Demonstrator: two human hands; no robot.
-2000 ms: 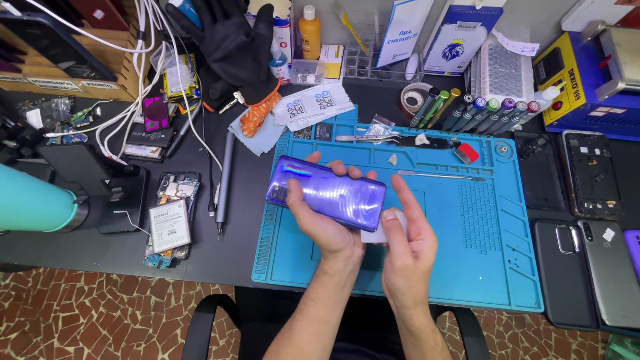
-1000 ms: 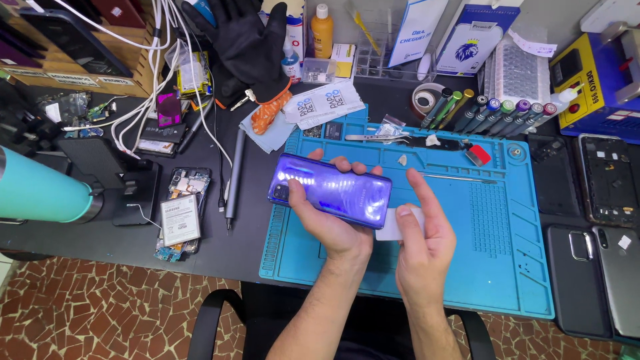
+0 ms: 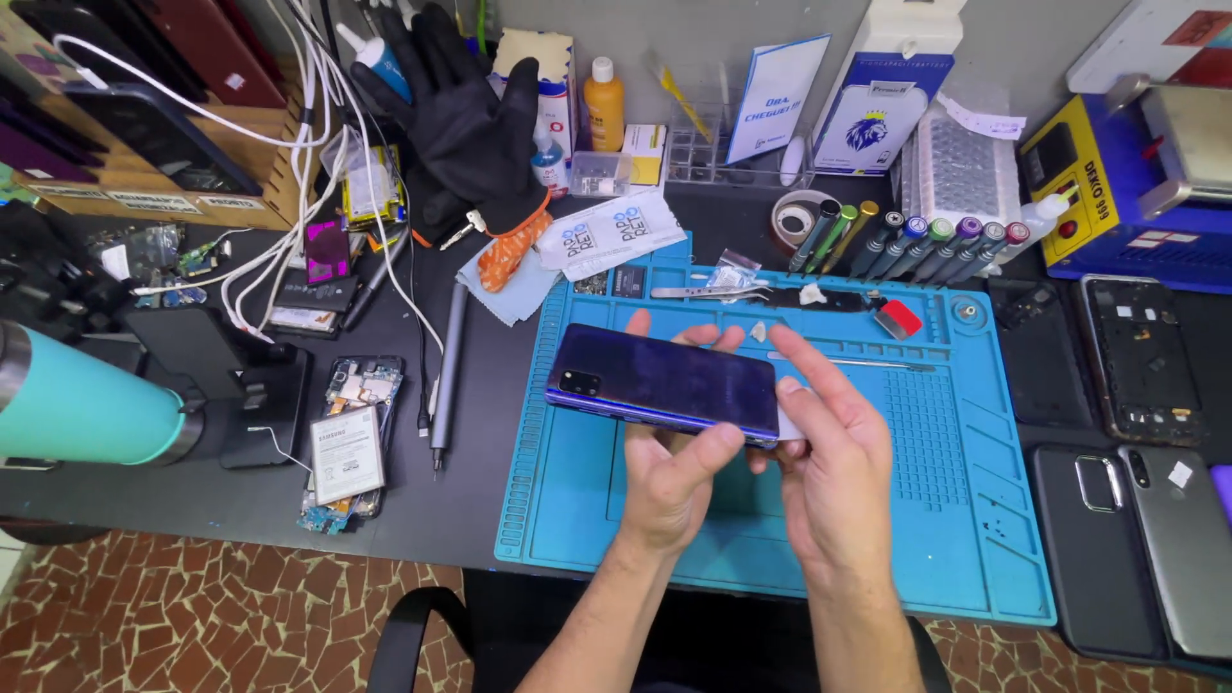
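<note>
A blue-purple smartphone [image 3: 664, 380], its back with the camera block facing up, is held above the blue silicone repair mat [image 3: 577, 491]. My left hand [image 3: 674, 472] supports it from below, with the thumb at the near long edge and fingertips showing past the far edge. At the phone's right end, my right hand [image 3: 833, 433] pinches a thin whitish card [image 3: 789, 423] that touches that end; how far it goes in cannot be seen. Beyond the phone lie metal tweezers [image 3: 707, 293], a thin metal tool [image 3: 857, 362] and a red-and-grey piece [image 3: 897, 319].
Left of the mat are a precision screwdriver [image 3: 449, 385], an opened phone with a loose battery [image 3: 348, 454] and a turquoise tumbler [image 3: 87, 399]. Screwdrivers with coloured caps [image 3: 938, 231] stand behind. Phone parts and a black case [image 3: 1097, 549] lie at the right. White cables [image 3: 308, 144] hang at back left.
The phone has tilted in my left hand, and its back looks darker, without the bright glare. My left thumb has moved from the phone's back at the left to the near edge at the right.
</note>
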